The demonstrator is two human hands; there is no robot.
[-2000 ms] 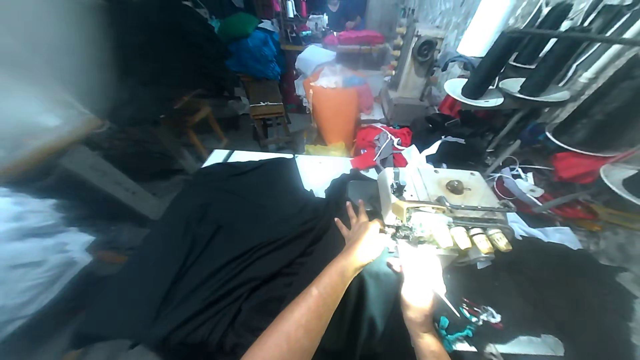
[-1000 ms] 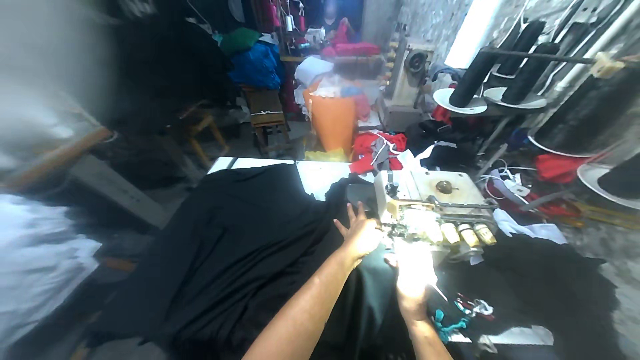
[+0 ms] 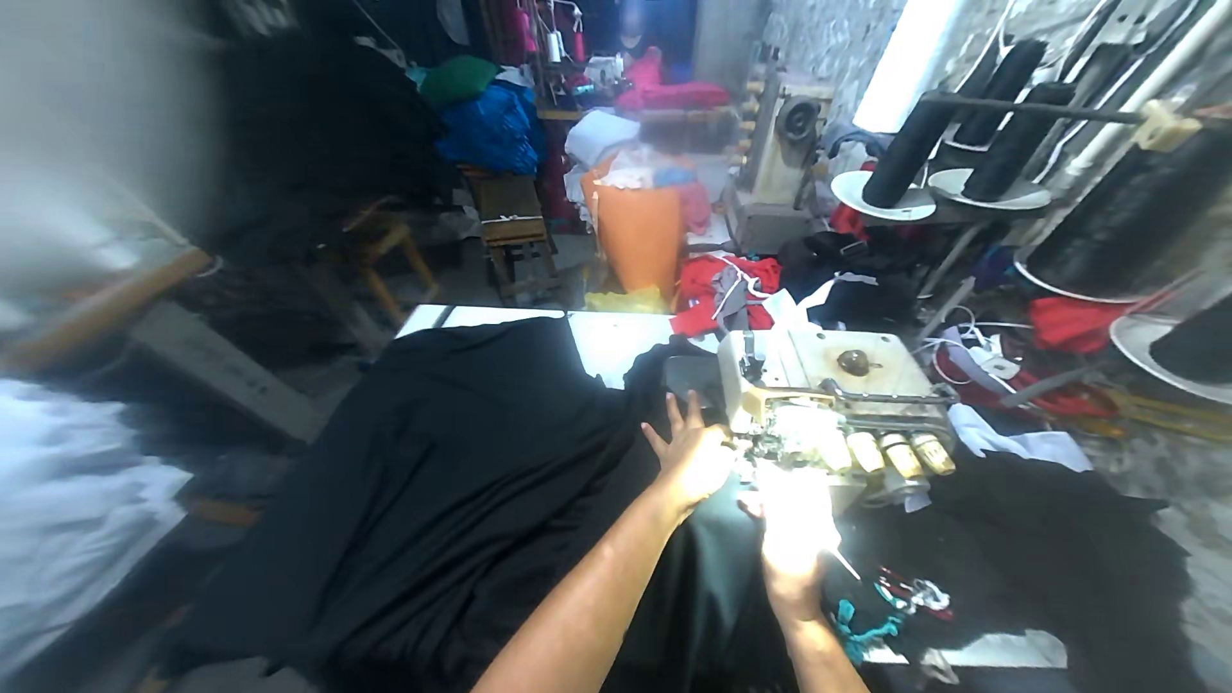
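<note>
Black fabric (image 3: 462,481) spreads over the white table (image 3: 616,351) and hangs off its left and front sides. My left hand (image 3: 695,457) lies flat on this fabric with fingers spread, just left of the needle area of an overlock sewing machine (image 3: 837,385). In front of the machine, my right hand (image 3: 794,520) is at the fabric edge, washed out by the machine's bright light, so its grip is unclear. A thin pointed tool, perhaps tweezers, sticks out beside it. Teal and red small items (image 3: 866,626) lie to its right.
Black thread cones (image 3: 905,159) stand on a rack at the right. More black cloth (image 3: 1039,549) lies right of the machine. Red cloth (image 3: 731,284) is heaped behind it. Beyond are an orange bin (image 3: 638,236), a wooden stool (image 3: 510,226) and another sewing machine (image 3: 784,144).
</note>
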